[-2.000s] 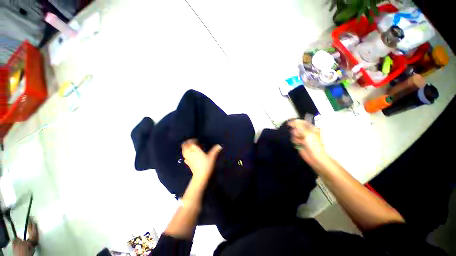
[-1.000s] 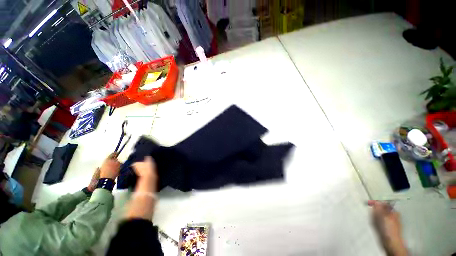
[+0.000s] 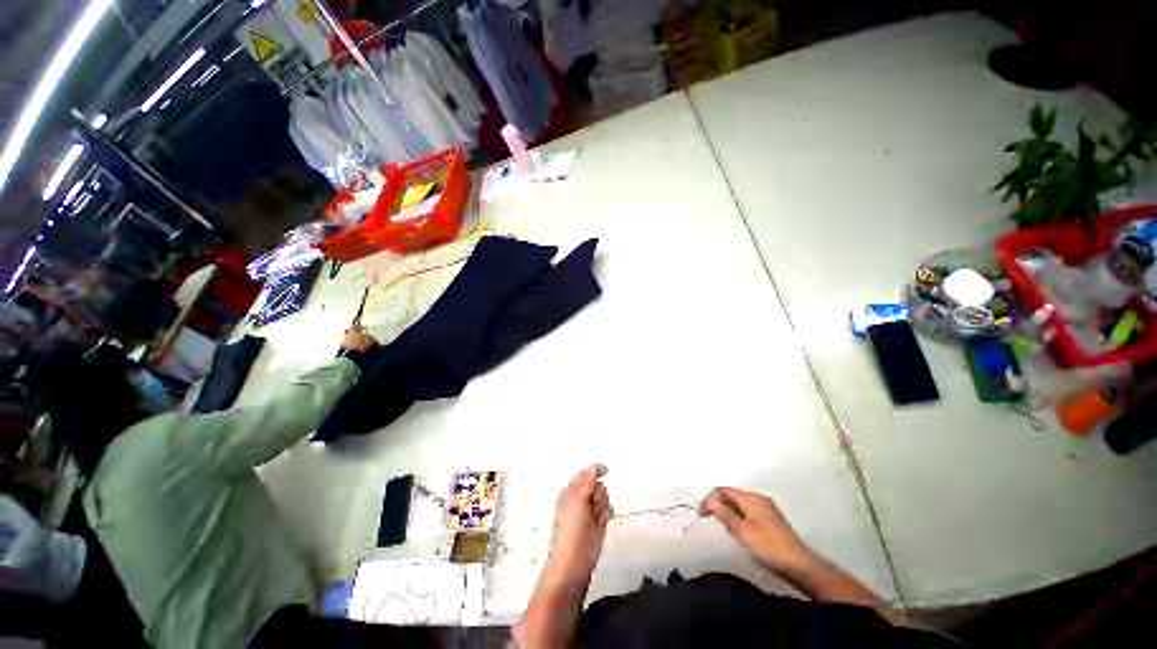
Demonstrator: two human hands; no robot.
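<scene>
My left hand (image 3: 582, 510) and my right hand (image 3: 751, 522) are held apart above the near part of the white table. A fine dark thread (image 3: 655, 512) runs between their pinched fingertips. Any needle is too small to see. The dark garment (image 3: 463, 332) lies spread on the table at the left, away from my hands, beside another person's hand.
A person in a green sleeve (image 3: 273, 418) is at the left. Nearby are the button box (image 3: 473, 502) and a phone (image 3: 396, 510). Red baskets (image 3: 425, 203) stand at the back left. At the right are another phone (image 3: 902, 364), the notions tub (image 3: 960, 294) and a plant (image 3: 1063, 171).
My left hand has let go of the dark garment and moved right. My right hand has come in towards it, with thread now visible between them. The garment lies farther away, by the other person.
</scene>
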